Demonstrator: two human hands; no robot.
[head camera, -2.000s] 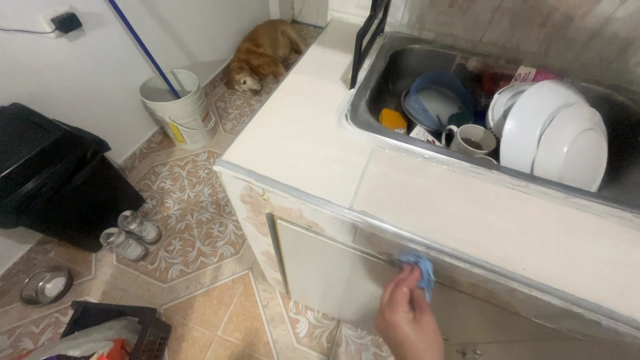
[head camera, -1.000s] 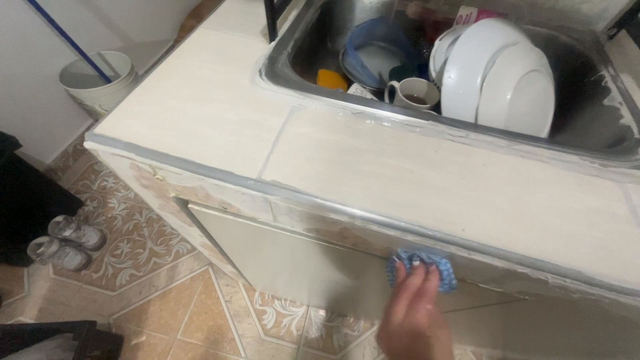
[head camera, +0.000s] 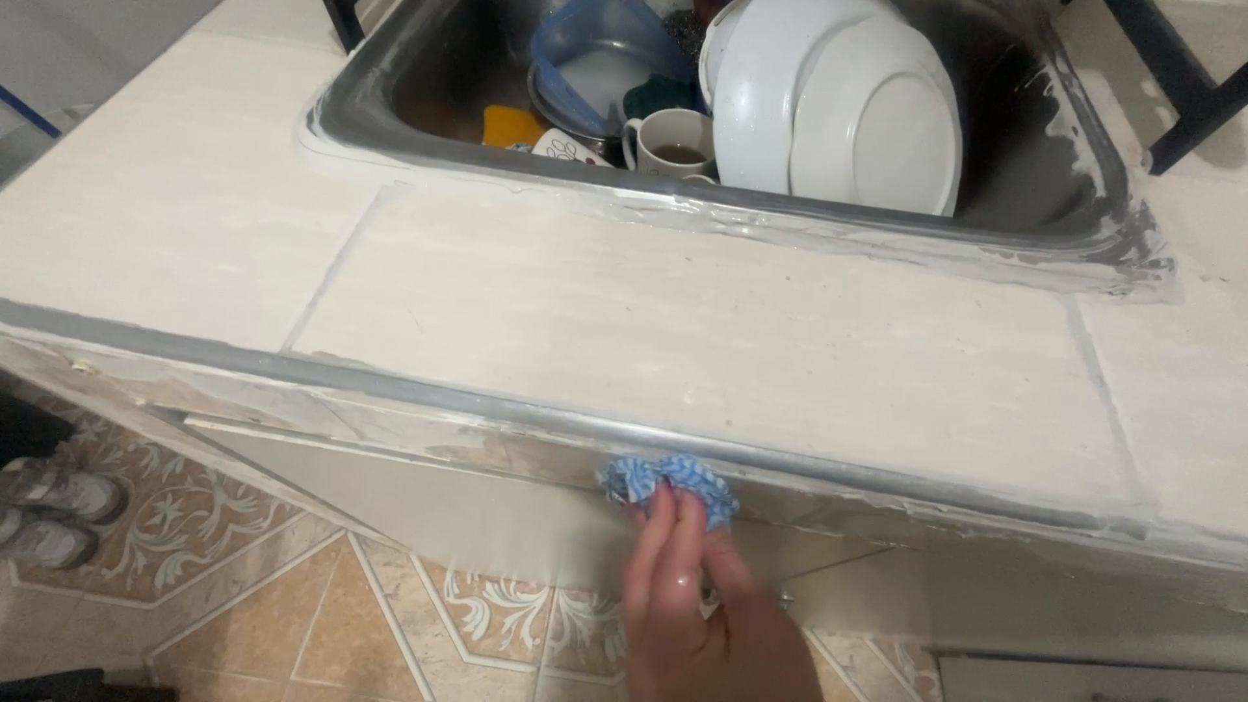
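Note:
My right hand reaches up from the bottom edge, with its fingers closed on a crumpled blue-and-white cloth. The cloth touches the front face just below the grey edge trim of the pale tiled countertop. My left hand is out of view. Beyond the counter's front strip, a stainless steel sink holds stacked white plates, a mug with dark liquid, a blue plastic container and an orange-yellow item. White residue lines the sink's rim.
Below the counter is a light cabinet panel over patterned floor tiles. Glass jars stand on the floor at the left. A black metal support rises at the right of the sink.
The hand has moved rightward along the counter's front edge, still holding the cloth. The view has shifted right and closer; the dog seen two seconds ago is out of view.

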